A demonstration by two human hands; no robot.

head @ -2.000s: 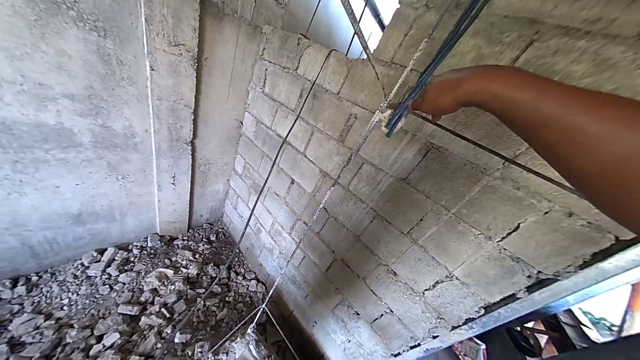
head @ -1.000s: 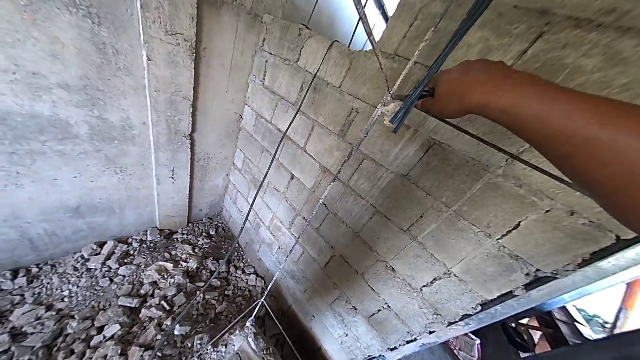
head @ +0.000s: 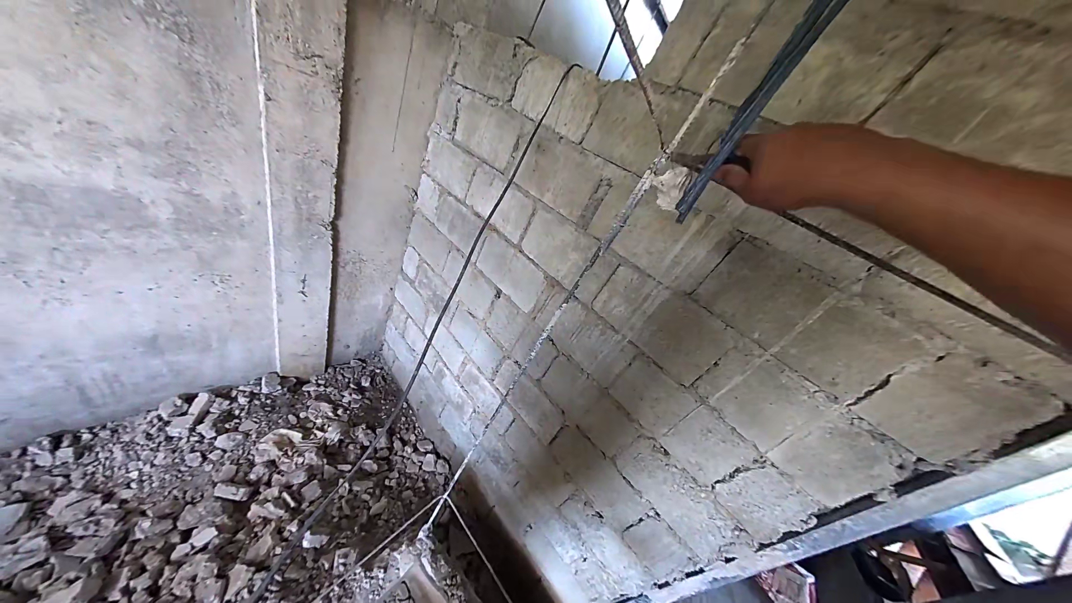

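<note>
My right hand (head: pixel 766 172) reaches in from the right, its fingers closed around a dark-handled tool (head: pixel 735 161) whose kind I cannot tell. The narrow front of the tool reaches the crossing of a speckled steel bar (head: pixel 615 230) and a thin dark bar (head: pixel 921 280). Beside the fingers, a bundle of dark steel wires or rods (head: pixel 762 96) slants down from the top; whether the hand also grips it is hidden. A pale lump (head: pixel 672 186) sits at the crossing. My left hand is out of view.
Behind the bars is a concrete block wall (head: pixel 670 335) with a broken opening at its top. Broken rubble (head: pixel 209 494) covers the floor at lower left, below a concrete wall (head: pixel 151 209). A dark rod (head: pixel 469 260) leans between wall and rubble. A ledge (head: pixel 879 519) crosses the lower right.
My right hand has shifted slightly right from its place two seconds ago, along the thin dark bar, and stays beside the crossing. More of the tool's dark handle shows.
</note>
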